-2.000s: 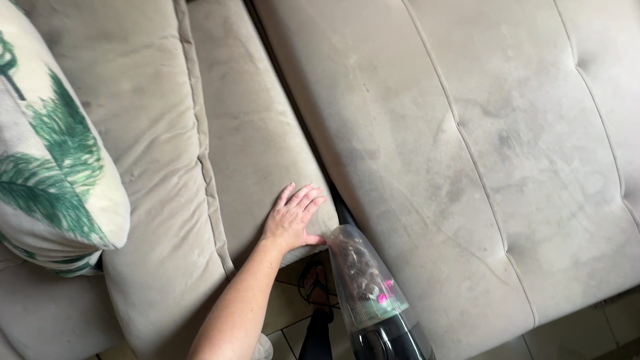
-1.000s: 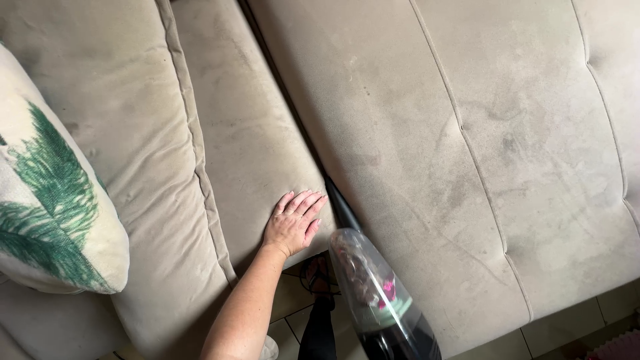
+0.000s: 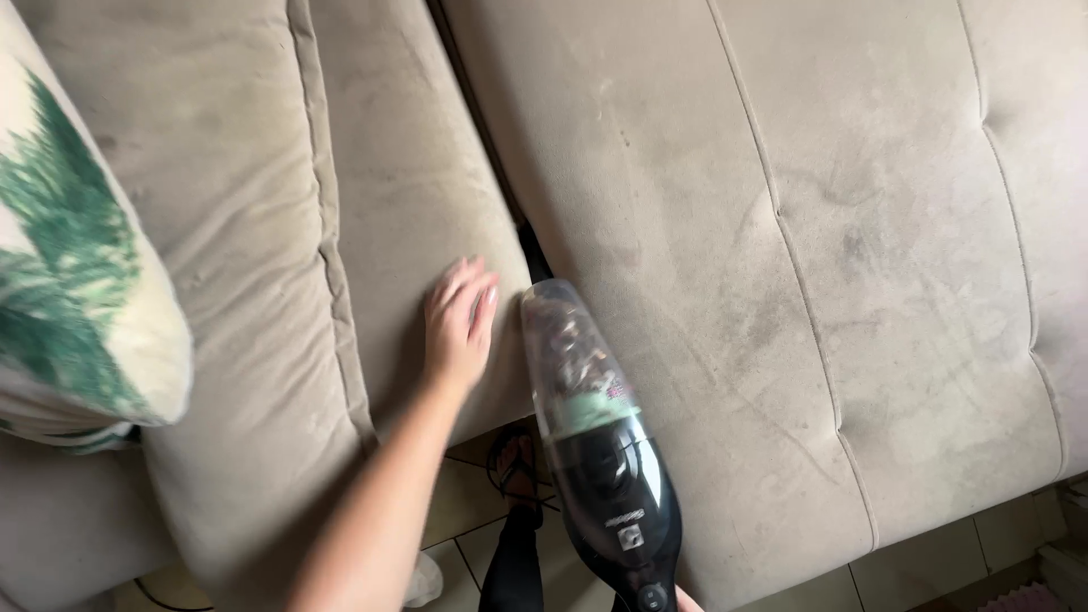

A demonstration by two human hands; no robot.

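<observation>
My left hand (image 3: 463, 319), slightly blurred, is at the edge of a beige upholstered sofa section (image 3: 399, 195), its fingers a little bent and holding nothing. To its right is a black handheld vacuum cleaner (image 3: 616, 501) with a clear dust container (image 3: 578, 357) that holds grey debris and a pale green part. Its dark nozzle (image 3: 534, 253) points into the gap between this section and the wide tufted cushion (image 3: 663, 212). Only a bit of my right hand (image 3: 687, 602) shows at the bottom edge, by the vacuum's handle; most of its grip is out of frame.
A white cushion with green leaf print (image 3: 76, 255) lies at the left on the sofa. Below the gap are floor tiles (image 3: 914, 535), a foot in a black strappy sandal (image 3: 514, 467) and a white object (image 3: 423, 582). Something pink (image 3: 1024, 597) is at the lower right corner.
My left hand lay flat with fingers spread on the sofa edge; now its fingers are more bent and drawn together. The vacuum's nozzle has shifted slightly within the gap.
</observation>
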